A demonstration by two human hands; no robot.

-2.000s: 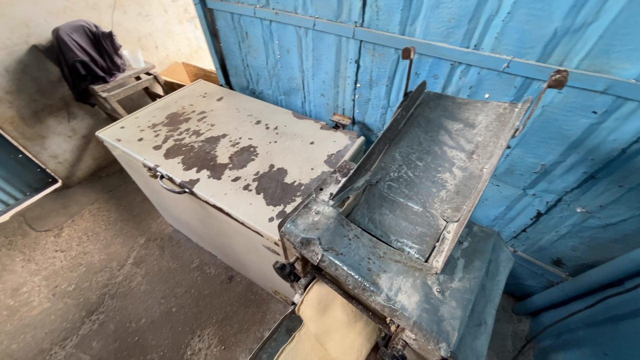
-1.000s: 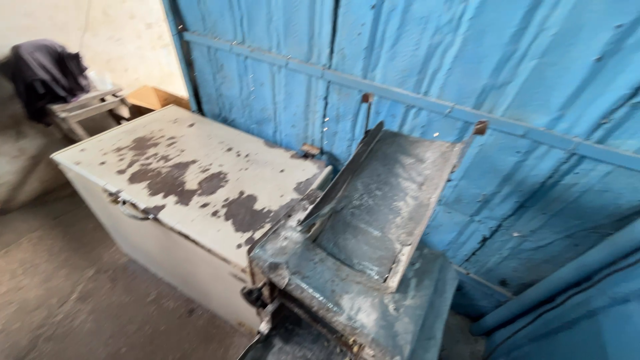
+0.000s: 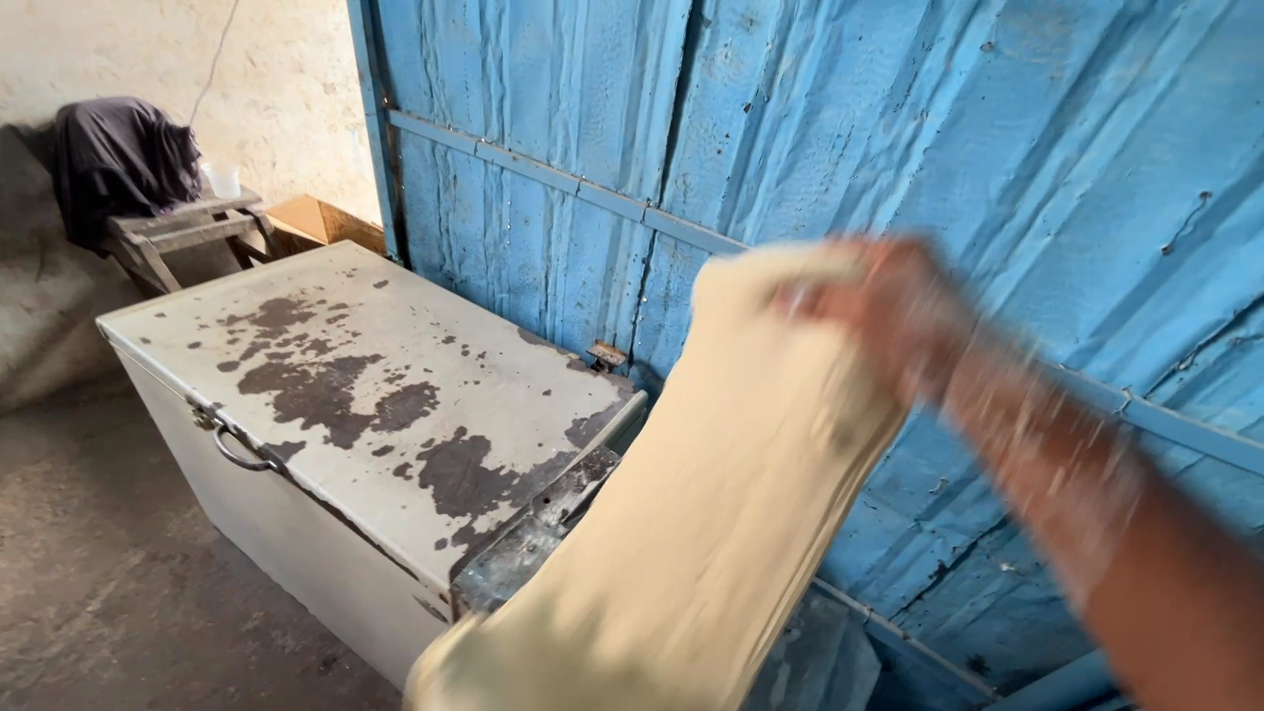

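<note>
My right hand (image 3: 874, 296), blurred and dusted with what looks like flour, grips the upper end of a long, thick sheet of pale dough (image 3: 711, 474). The dough hangs down and to the left from my fingers, and its lower end runs out at the bottom of the view. Behind it, a metal machine (image 3: 825, 642) is mostly hidden; only parts of its worn surface show on both sides of the dough. My left hand is not in view.
A white chest freezer (image 3: 395, 346) with a peeling lid stands at the left. Beyond it are a wooden stool (image 3: 188, 232) with a dark cloth (image 3: 123, 168) and a plastic cup (image 3: 223, 180), and a cardboard box (image 3: 321, 222). A blue sheet-metal wall (image 3: 839, 128) rises behind.
My right hand has come into view, holding up the dough in front of the machine. Two seconds ago, dough lay low at the machine's front. The machine's metal chute is now hidden.
</note>
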